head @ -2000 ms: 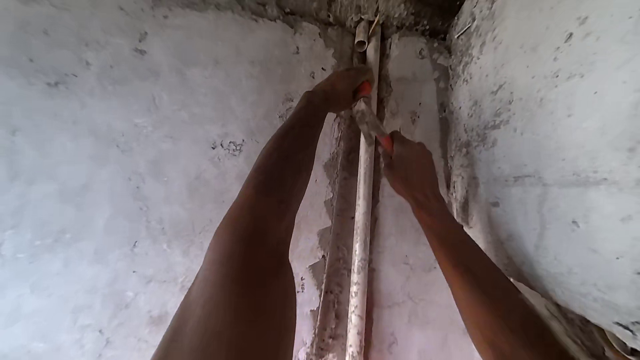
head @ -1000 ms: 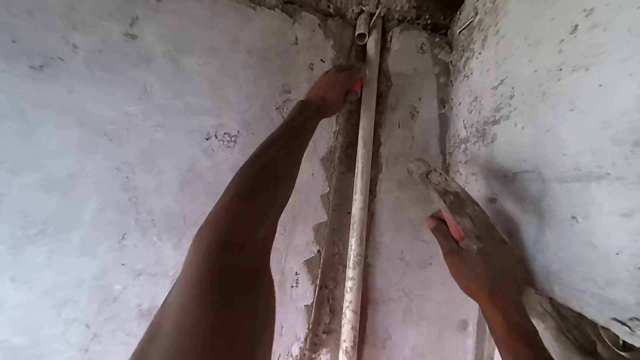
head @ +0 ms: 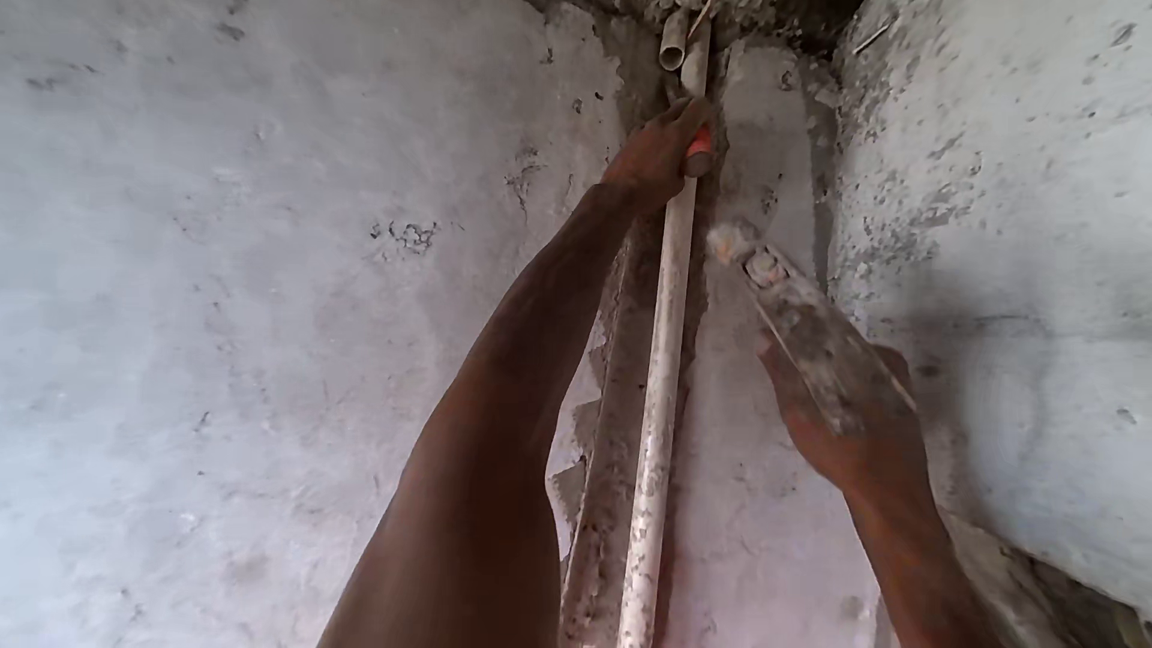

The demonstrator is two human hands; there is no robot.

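Observation:
High on the wall, my left hand [head: 661, 148] is closed around a red-handled tool [head: 699, 151] in front of a pale plastic pipe [head: 664, 360]. The end of its handle shows below my fingers; its working end is hidden. My right hand [head: 846, 423] grips a mortar-caked striking tool [head: 810, 324], apparently a hammer, to the right of the pipe and lower than the left hand. The two tools are apart. The pipe runs up a rough chase [head: 621, 432] cut in the wall.
A short open-ended pipe [head: 672, 52] sticks out at the top beside the long one. Plastered walls [head: 1035, 225] meet in a corner close to my right arm. Broken masonry [head: 756, 13] lies along the top. Rough material shows at lower right.
Two seconds ago the striking tool was up near my left hand; my right hand then moved down and right with it. The left hand keeps its hold high beside the pipe.

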